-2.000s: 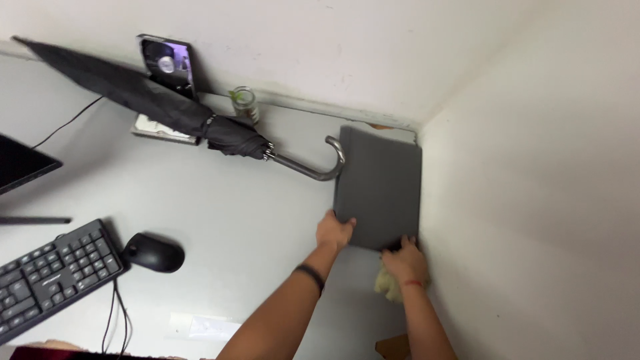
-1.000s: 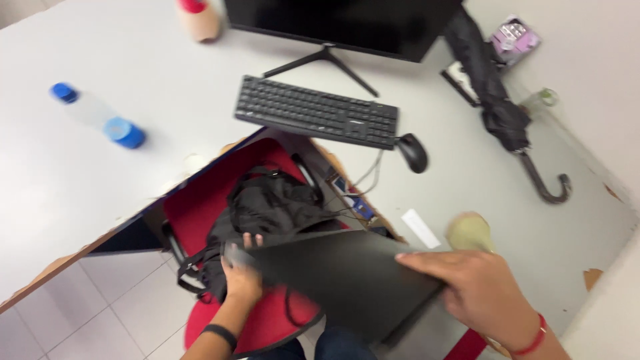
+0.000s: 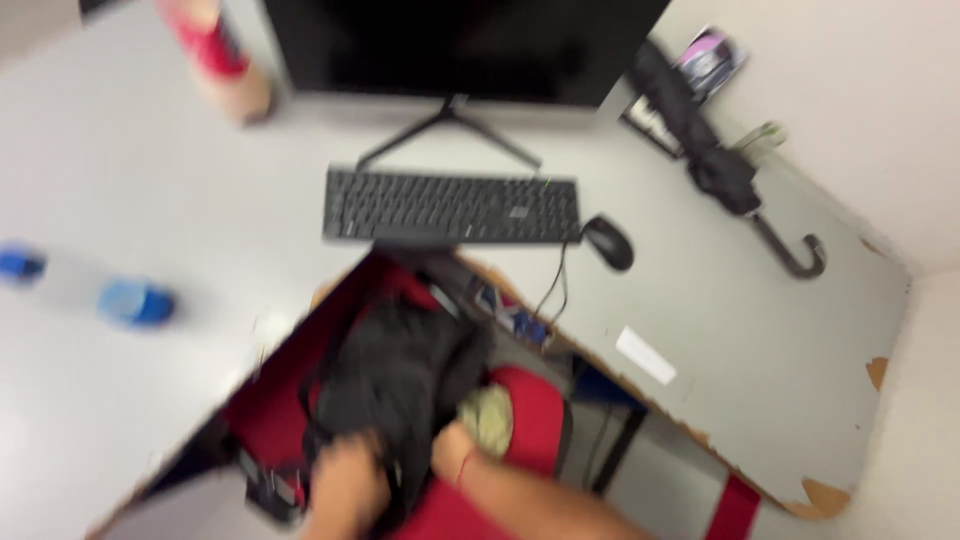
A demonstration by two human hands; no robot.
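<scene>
A black backpack (image 3: 397, 360) lies on a red chair (image 3: 529, 397) at the desk's inner corner. My left hand (image 3: 349, 480), blurred, is at the lower left part of the backpack; its grip is not clear. My right hand (image 3: 454, 450) is at the backpack's right side, fingers curled, with a pale green cloth-like thing (image 3: 487, 420) right beside it on the seat. Whether it grips the bag or the green thing cannot be told. The dark flat laptop-like object is not visible.
On the grey desk (image 3: 750, 337) are a monitor (image 3: 465, 45), keyboard (image 3: 450, 206), mouse (image 3: 609, 242), folded black umbrella (image 3: 697, 142), glass jar (image 3: 761, 141), white strip (image 3: 646, 355) and blue-capped bottle (image 3: 136, 303). A red-and-tan object (image 3: 225, 67) stands at the upper left.
The dark flat object, held in both hands one second ago, is out of sight. My hands have moved to the backpack. The pale green thing has gone from the desk to the chair.
</scene>
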